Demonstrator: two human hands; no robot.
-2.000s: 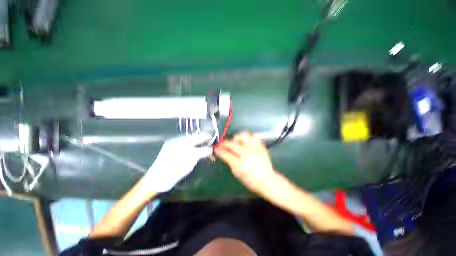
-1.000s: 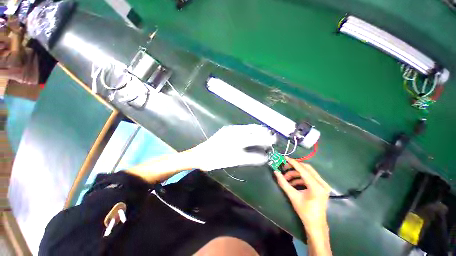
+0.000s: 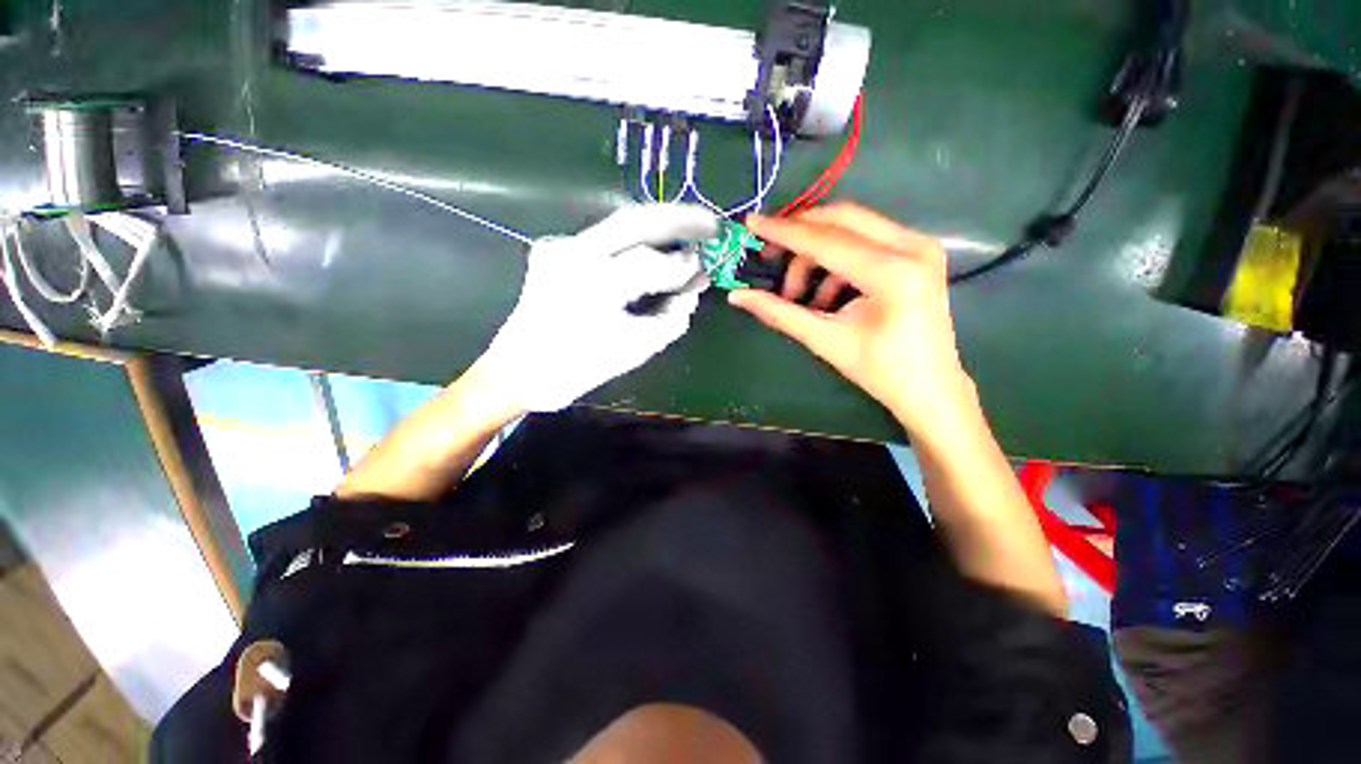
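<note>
A green circuit board (image 3: 730,255) is held between my two hands above the dark-green bench. My left hand (image 3: 608,306), in a white glove, grips its left side. My bare right hand (image 3: 866,299) holds its right side, with the black power cord (image 3: 1052,230) running out to the right from behind it. The long white tubular unit (image 3: 537,57) lies behind my hands, its black collar (image 3: 791,63) at the right. Red lead wires (image 3: 830,172) and white loops join it to the board. The solder wire (image 3: 358,176) runs from the left to my gloved hand.
A solder reel (image 3: 82,157) stands at the far left with white cord loops (image 3: 112,269) below it. A yellow sponge (image 3: 1264,278) sits at a black tray (image 3: 1313,179) on the right. Thin black cords hang near the right edge. The bench's front edge (image 3: 717,427) runs before me.
The view has swung back level, moved nearer the bench, and no longer shows the conveyor. Both hands still hold the board, which has turned more upright. The solder wire now reaches my gloved hand.
</note>
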